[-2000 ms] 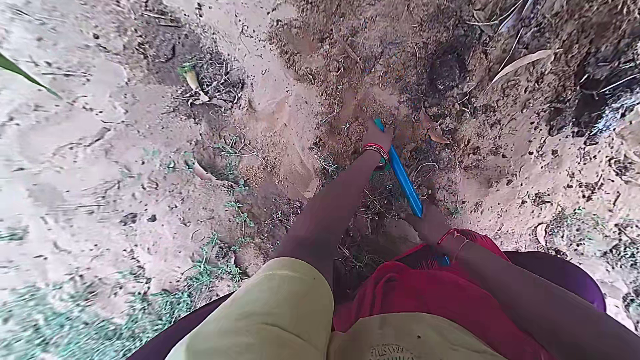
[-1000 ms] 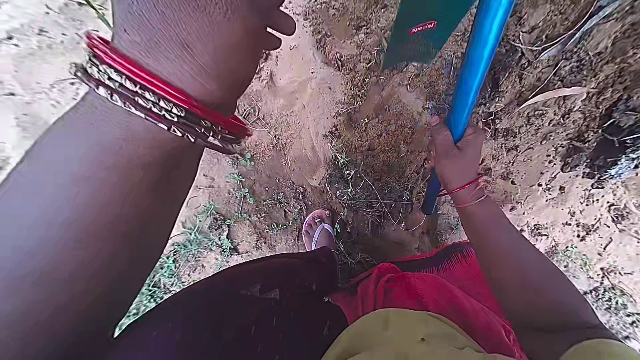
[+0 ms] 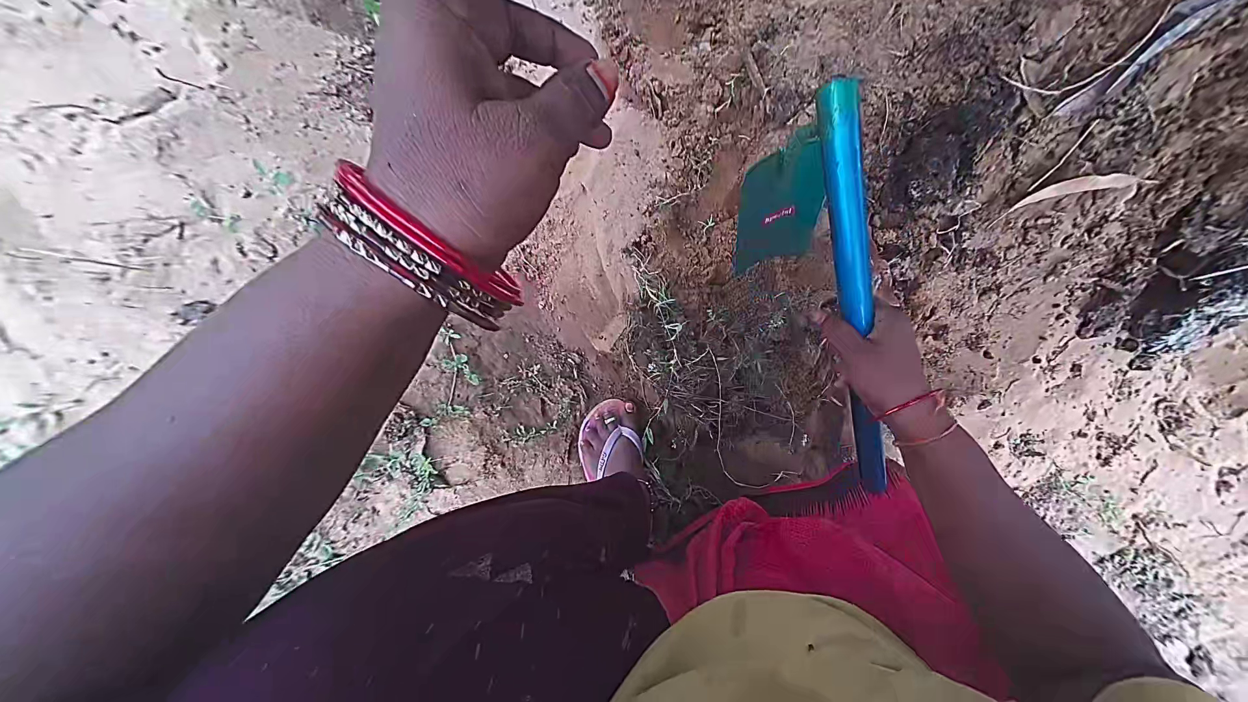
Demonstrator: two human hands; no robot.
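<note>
My right hand (image 3: 877, 351) grips the blue handle (image 3: 846, 214) of a hoe below its upper end. The hoe's green metal blade (image 3: 780, 207), with a small red label, shows just left of the handle, over the soil. The lower end of the handle reaches the red cloth at my lap. Raised near the camera at the upper left is my left hand (image 3: 487, 117), with red and patterned bangles on its wrist. Its fingers are curled, with a gap between thumb and finger, and no object shows in them.
My foot in a white-strapped flip-flop (image 3: 609, 444) rests on the ground at the centre. Grass and small weeds (image 3: 673, 331) grow beside loose brown soil. A dry leaf (image 3: 1077, 187) and pale roots or twigs lie at the upper right.
Two seconds ago both hands were on the blue handle; my left hand has since let go and come up toward the camera. The green blade, out of sight then, now shows.
</note>
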